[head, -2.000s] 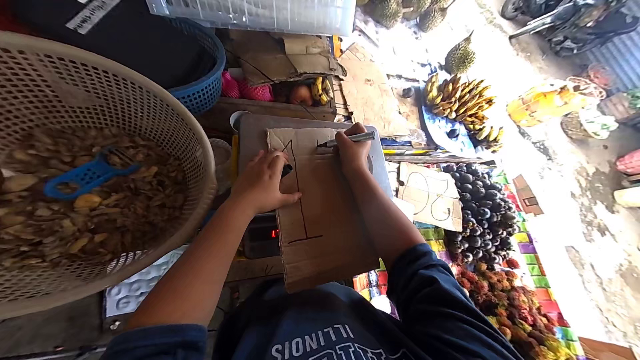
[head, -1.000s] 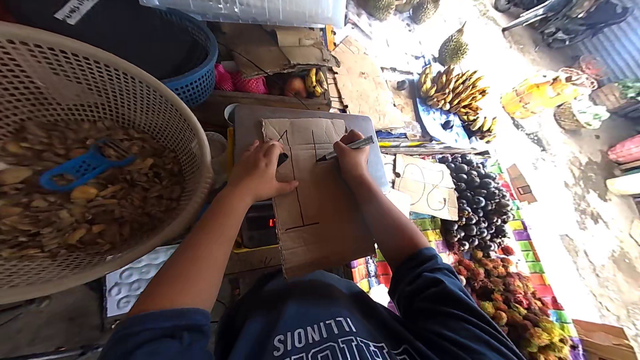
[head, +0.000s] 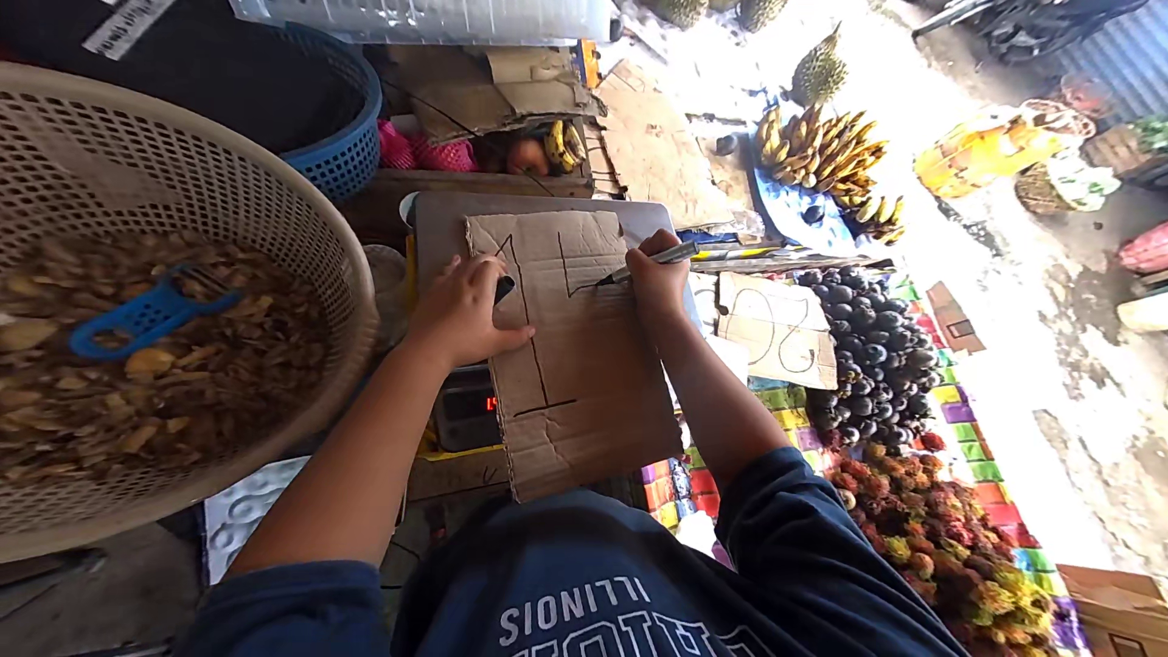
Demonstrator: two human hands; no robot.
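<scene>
A piece of brown cardboard (head: 593, 383) lies over the metal plate of a digital scale (head: 447, 214), whose red display shows partly beside it. My right hand (head: 659, 278) grips a grey marker (head: 671, 255), its dark tip touching the cardboard at the end of a short line. A tall black "1" stands left of that line, and a second stroke runs down and turns right. My left hand (head: 470, 315) rests on the cardboard's left edge, fingers spread, with a small black object, perhaps the marker's cap, between thumb and fingers.
On the left is a beige plastic basket (head: 351, 301) of brown peelings with a blue peeler (head: 151, 319); behind it, a blue basket (head: 342, 151). To the right are a marked cardboard sign (head: 776, 333), dark round fruit (head: 867, 347), rambutans (head: 949, 538), bananas (head: 812, 151) and a durian (head: 819, 71).
My right hand has drawn a vertical line on the cardboard and then a short stroke turning off its lower end. My left hand has stayed at the cardboard's left edge.
</scene>
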